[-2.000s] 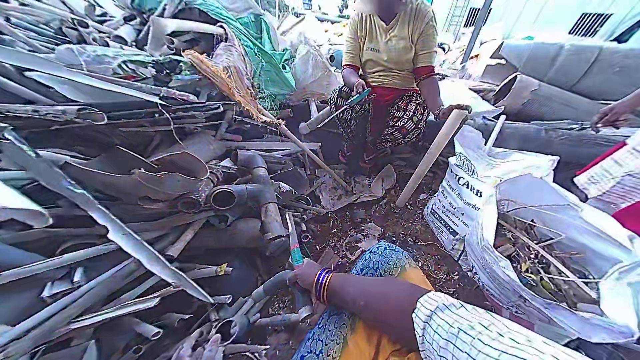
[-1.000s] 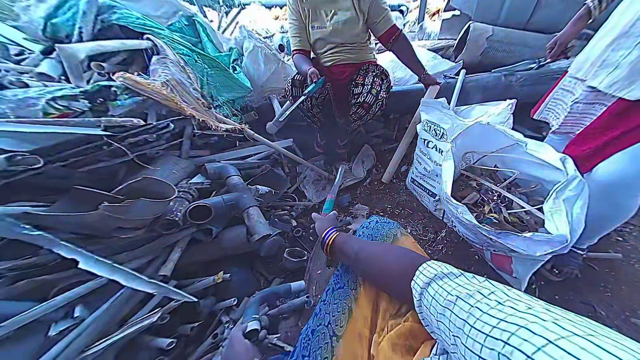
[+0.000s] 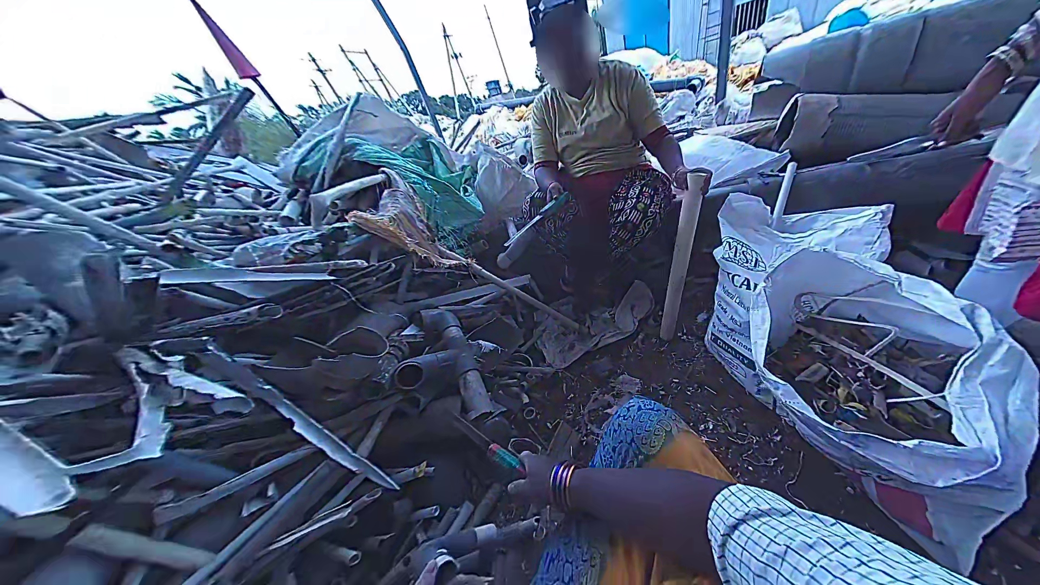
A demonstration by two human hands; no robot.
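My right hand [image 3: 532, 479], with bangles at its wrist, grips the green and red handle of a knife-like tool [image 3: 505, 457]; its dark, narrow blade points up and left over the scrap. At the bottom edge, a small part of my left hand [image 3: 427, 572] shows beside a grey plastic pipe fitting [image 3: 443, 565]; whether it holds the fitting is unclear. A longer grey pipe piece [image 3: 471, 540] lies between the two hands. Ahead of my right hand is a grey branched pipe [image 3: 461, 357] on the heap.
Broken pipes and jagged sheets [image 3: 301, 414] pile up at left. A broom-like bundle [image 3: 406, 231] leans ahead. Another person [image 3: 601, 138] sits opposite, with a bladed tool and an upright pipe [image 3: 684, 256]. An open white sack [image 3: 975, 406] of scraps stands at right, near a second person's hand [image 3: 959, 118].
The blade in my right hand, upright one second ago, now tilts left over the scrap. The view has swung up and left.
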